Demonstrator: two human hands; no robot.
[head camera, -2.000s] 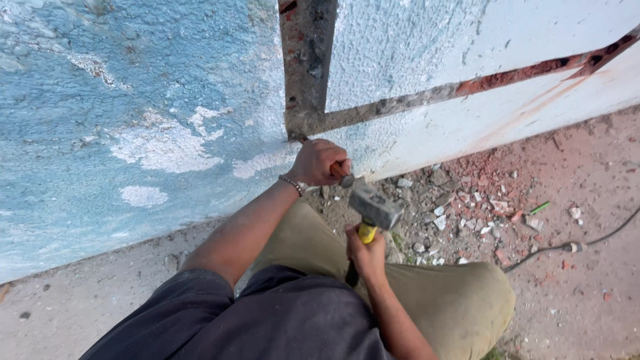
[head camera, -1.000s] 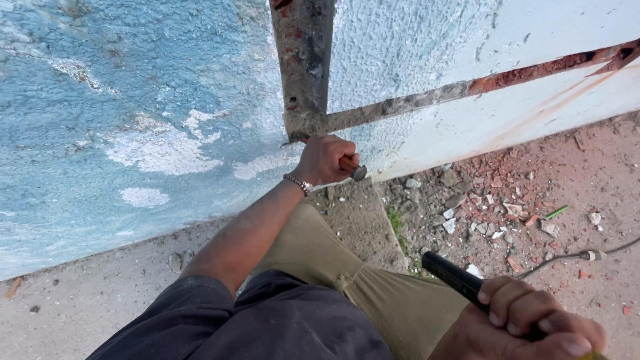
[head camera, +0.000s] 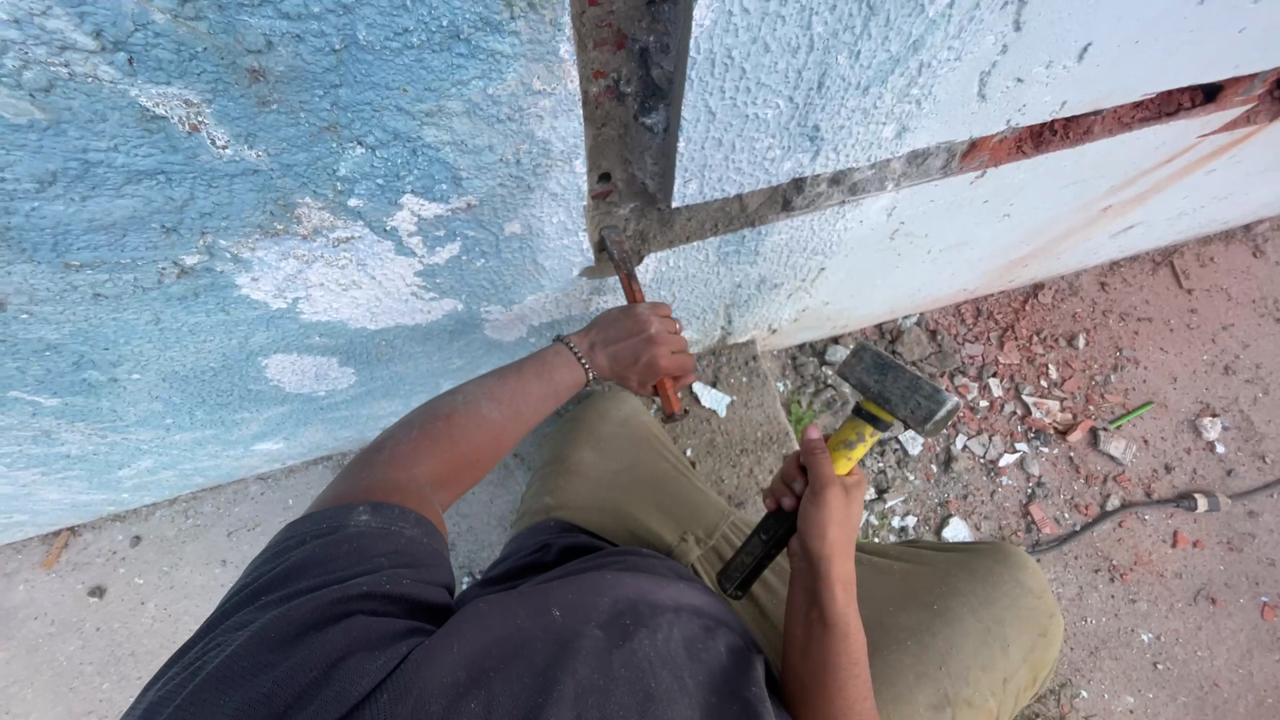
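My left hand (head camera: 640, 348) is closed around a rusty orange cold chisel (head camera: 628, 272). The chisel's far end touches the wall at the corner where a vertical chased groove (head camera: 632, 110) meets a narrower sideways one (head camera: 800, 198); its struck end sticks out below my fist. My right hand (head camera: 822, 492) grips the yellow and black handle of a club hammer (head camera: 898, 388). The hammer's grey steel head is raised to the right of the chisel, apart from it. Blue and white textured paint covers the wall (head camera: 450, 130) around the grooves.
Broken brick, mortar and paint chips (head camera: 1000, 400) lie on the ground along the wall's foot at the right. A dark cable with a connector (head camera: 1200, 502) runs there, near a small green stick (head camera: 1131, 415). My bent knees (head camera: 960, 610) are below my hands.
The hammer was by the chisel, then my right hand swung low and right toward the camera; now it is back up near the chisel. My left hand has stayed at the groove's corner, showing more chisel.
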